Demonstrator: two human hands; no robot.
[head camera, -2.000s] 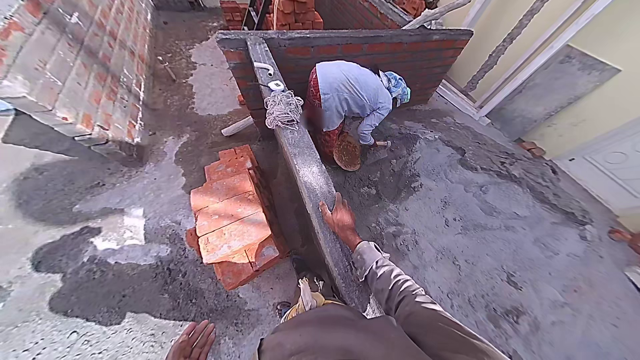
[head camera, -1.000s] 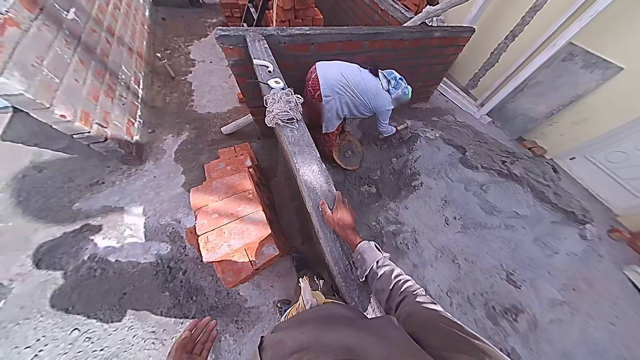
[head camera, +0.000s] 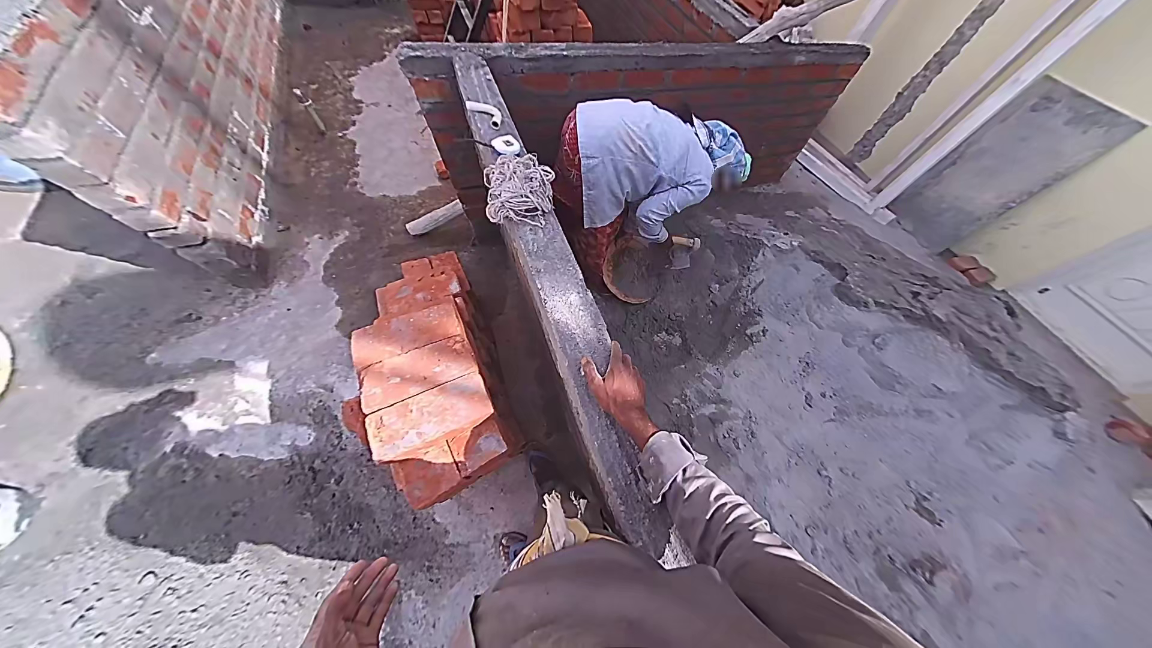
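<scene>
My right hand (head camera: 621, 392) rests on the edge of a long cement-topped wall (head camera: 562, 306), its fingers spread and holding nothing. Down at the bottom left, my left hand (head camera: 355, 605) hangs free, with its fingers extended. On the wall top lie a bundle of white string (head camera: 520, 189), a small white round object (head camera: 506, 145) and a bent white pipe (head camera: 484, 113). A stack of red bricks (head camera: 423, 378) stands on the floor left of the wall. Right of the wall a co-worker (head camera: 639, 162) bends over, gripping a hoe-like tool (head camera: 682, 256) beside a round pan (head camera: 621, 274).
A brick cross wall (head camera: 666, 85) meets the long wall at the far end. Another brick wall (head camera: 171, 117) stands at the upper left. Wet grey mortar (head camera: 225, 486) spreads over the left floor; a broad grey mortar patch (head camera: 855, 387) covers the right.
The co-worker's arm and tool have shifted about over the mortar beside the pan. Both of my hands have stayed where they were.
</scene>
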